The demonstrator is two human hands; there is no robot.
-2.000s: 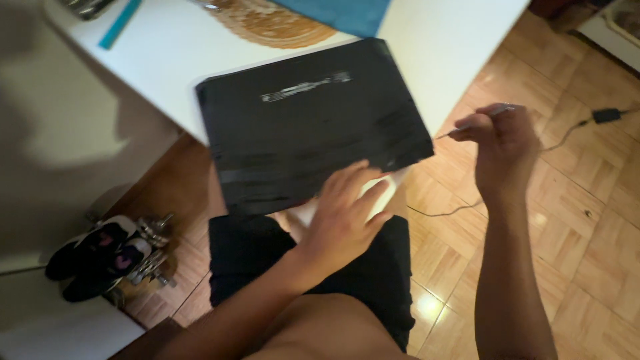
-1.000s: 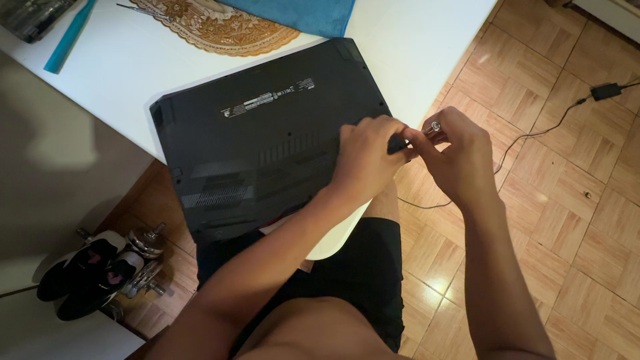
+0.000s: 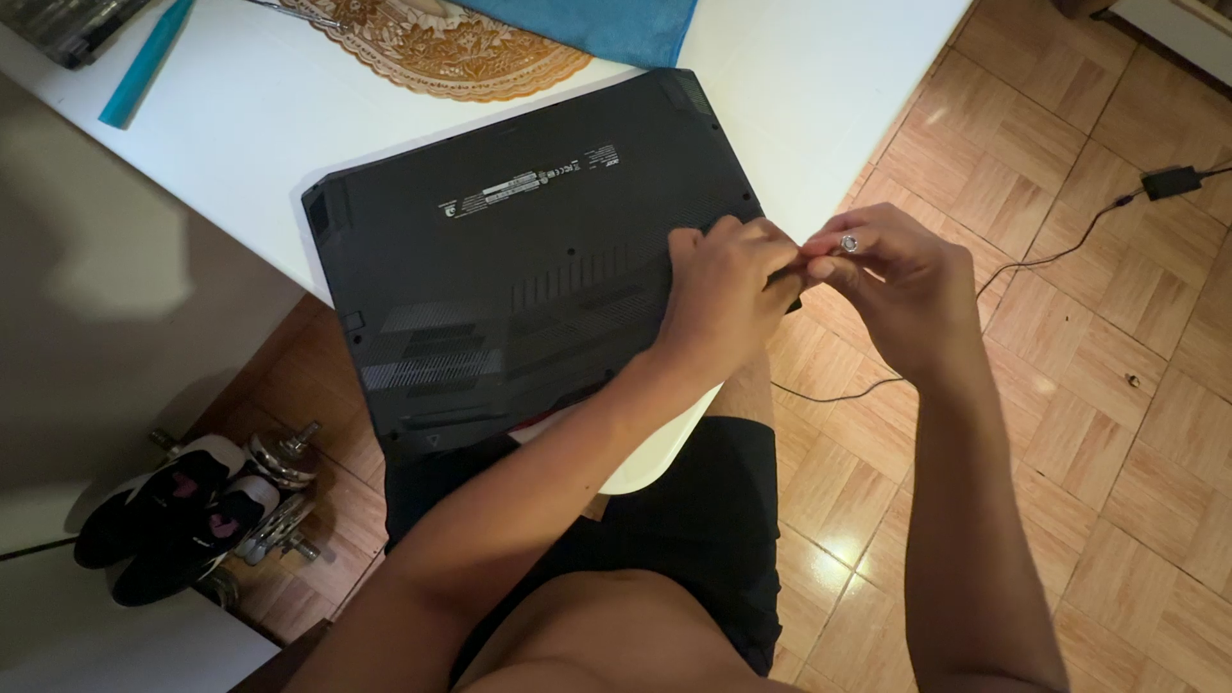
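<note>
A black Acer laptop [image 3: 462,250] lies bottom side up, partly on the white table and partly over my lap. My left hand [image 3: 727,289] is on its right edge with bent fingers; whether these grip anything is hidden. Just beyond that edge, my right hand [image 3: 890,279] has thumb and fingertips pinched together, touching or very near my left fingers. A small round metal piece [image 3: 848,243] shows at the right fingers, perhaps a ring or a tool's end. A dark bit shows below the left fingers. Under the laptop's near edge is a pale, rounded board-like thing [image 3: 654,452].
On the white table [image 3: 799,87] lie a blue cloth [image 3: 616,24], a brown lace-pattern mat [image 3: 462,58] and a teal strip-like tool [image 3: 144,67]. Shoes [image 3: 183,510] and metal dumbbells [image 3: 284,457] stand at lower left. A cable with a black block [image 3: 1169,181] crosses the tiled floor.
My left hand has moved from the laptop's near edge up to its right edge. My right hand, which held a thin tool apart from it, has come in beside my left fingers.
</note>
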